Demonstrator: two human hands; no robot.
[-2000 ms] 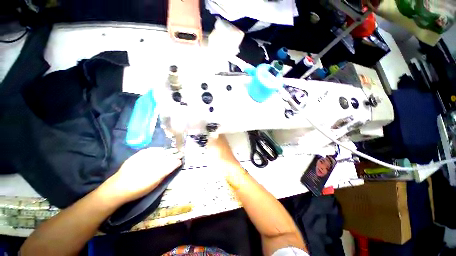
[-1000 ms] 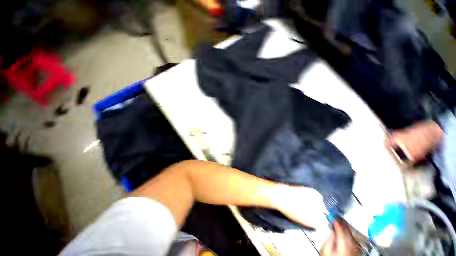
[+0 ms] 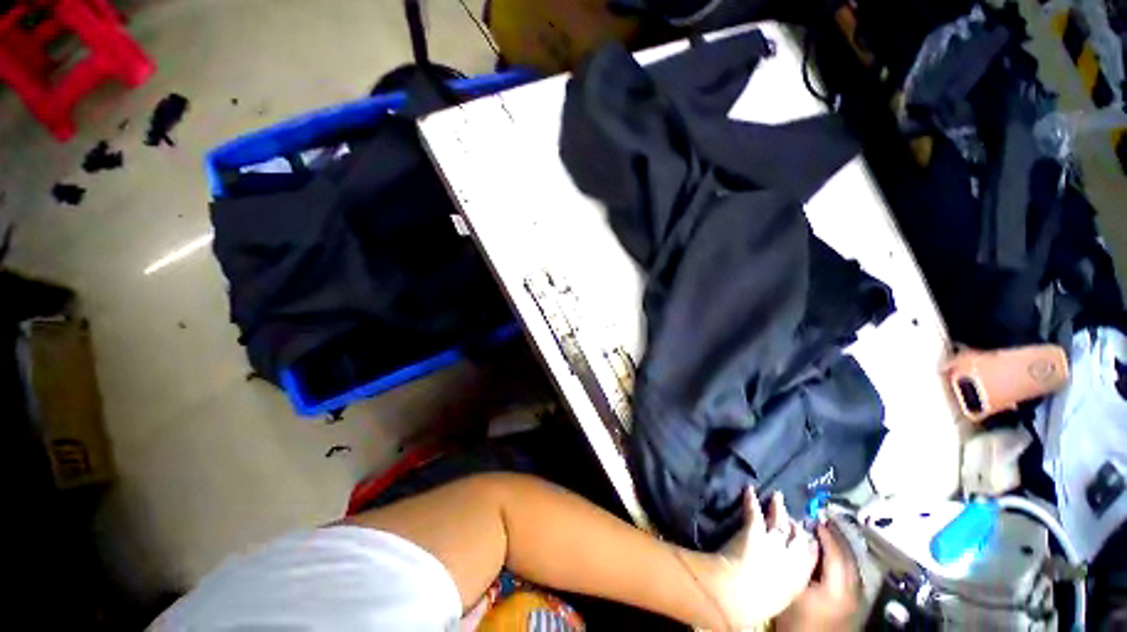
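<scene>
A large dark garment (image 3: 729,321) lies in folds along the white table (image 3: 556,235), with narrow dark parts spread toward its far end. My left hand (image 3: 766,565) is at the garment's near edge, fingertips against or beside the cloth; its grip is unclear. My right hand (image 3: 837,578) is next to it, partly cut off by the bottom edge and partly hidden. A small bright blue piece (image 3: 817,504) is just beyond the fingers. The sewing machine (image 3: 1007,580) is at the lower right, cut off, with a blue part (image 3: 964,532) on it. The needle area cannot be made out.
A blue crate (image 3: 371,398) full of dark cloth (image 3: 358,259) stands left of the table. A red stool (image 3: 74,56) and dark scraps are on the floor. An orange-pink case (image 3: 1011,379), a pale sheet (image 3: 1094,444) and piled dark cloth (image 3: 1001,185) are along the right.
The view has swung left from the machine to the garment, crate and floor, and is sharper than one second ago. My hands remain close together by the machine; the garment's far parts lie slightly differently.
</scene>
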